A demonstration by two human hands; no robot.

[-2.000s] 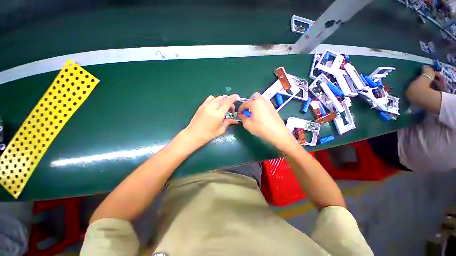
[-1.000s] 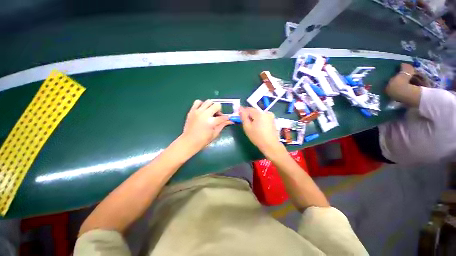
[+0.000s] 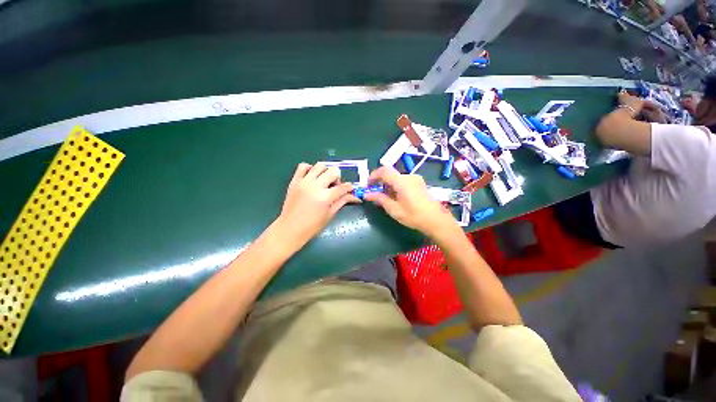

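Note:
A white frame [image 3: 363, 168] with a window lies on the green bench in front of me, partly under my fingers. A blue cell [image 3: 367, 191] is at the frame's near edge, between my two hands. My left hand [image 3: 311, 196] holds the frame's left side, with thumb and fingertips at the cell's left end. My right hand [image 3: 401, 196] pinches the cell's right end with thumb and finger. Fingers hide the frame's left side and parts of the cell. Any wires there are too small to tell.
Part-built units [image 3: 484, 141] are heaped at the right on the green bench [image 3: 180, 169]. A yellow perforated strip [image 3: 55, 228] lies at left. A pale rail [image 3: 235, 104] with a slanted post [image 3: 473, 45] runs behind. Another person [image 3: 655, 169] works at right. Red stools [image 3: 428, 284] stand below.
The white frame has come down to the bench and shows more, with the blue cell along its near edge. My hands stay close together around it. The whole view has shifted slightly.

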